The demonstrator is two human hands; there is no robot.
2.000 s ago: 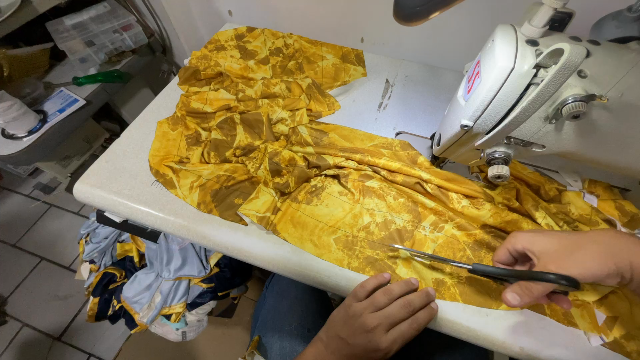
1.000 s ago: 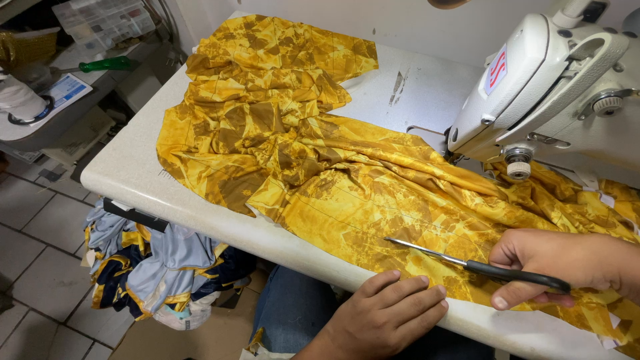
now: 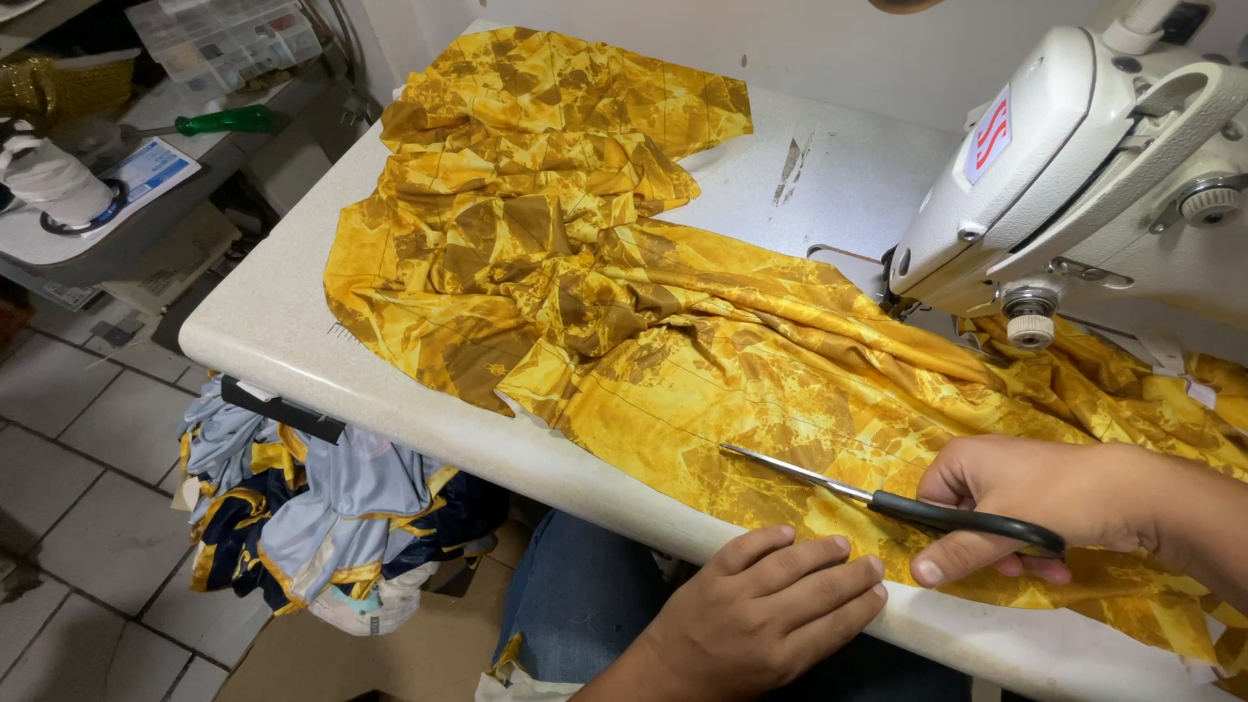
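Black-handled scissors (image 3: 965, 517) are held in my right hand (image 3: 1033, 507), blades together and pointing left over the yellow patterned fabric (image 3: 682, 390). That fabric lies bunched and creased across the white sewing table (image 3: 263, 302) and runs under the arm of the sewing machine. My left hand (image 3: 770, 604) rests palm down at the table's front edge, fingers spread slightly, touching the fabric's lower border just left of my right hand. It holds nothing that I can see.
The white industrial sewing machine (image 3: 1072, 185) stands at the right. Grey and navy garments with yellow trim (image 3: 331, 517) are heaped below the table. On a side shelf lie a green-handled screwdriver (image 3: 224, 120), a wrapped white spool (image 3: 57, 180) and a clear plastic organizer box (image 3: 224, 44).
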